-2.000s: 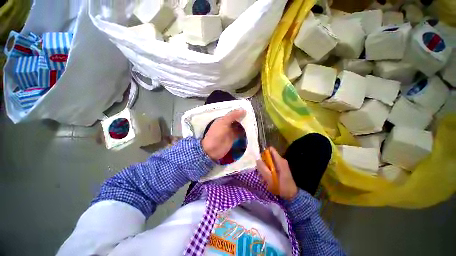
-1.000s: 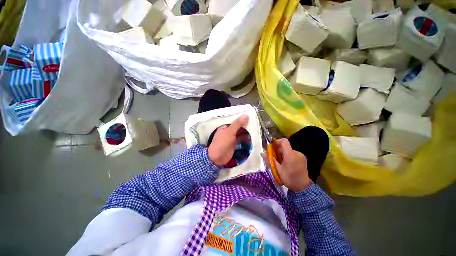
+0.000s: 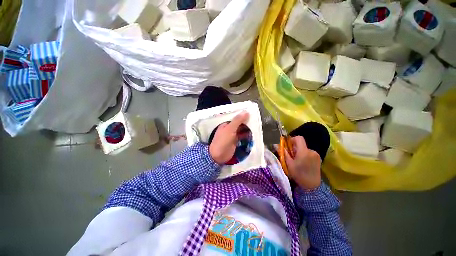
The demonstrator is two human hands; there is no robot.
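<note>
A cream-white cube piece [image 3: 202,120] is held face-on over the lap, its raised seam edge towards me. Its round dark blue and red patch [image 3: 245,142] is partly covered by my fingers. My left hand [image 3: 227,142] is shut on the cube piece, with fingers across its face. My right hand [image 3: 304,161] is shut on scissors with orange handles [image 3: 284,150], just right of the piece and apart from it. The blades are thin and blurred and point up; I cannot tell whether they are open.
A yellow sack [image 3: 365,172] of white cubes stands at right, and a white woven sack [image 3: 175,67] of cubes at top middle. Another white sack [image 3: 87,75] at left holds striped pieces [image 3: 20,84]. A single cube [image 3: 114,133] lies on the grey floor. Dark shoes or knees flank the piece.
My right hand with the scissors has moved right, away from the piece's edge. My left hand keeps its hold on the piece. A cube in the yellow sack now shows its patch.
</note>
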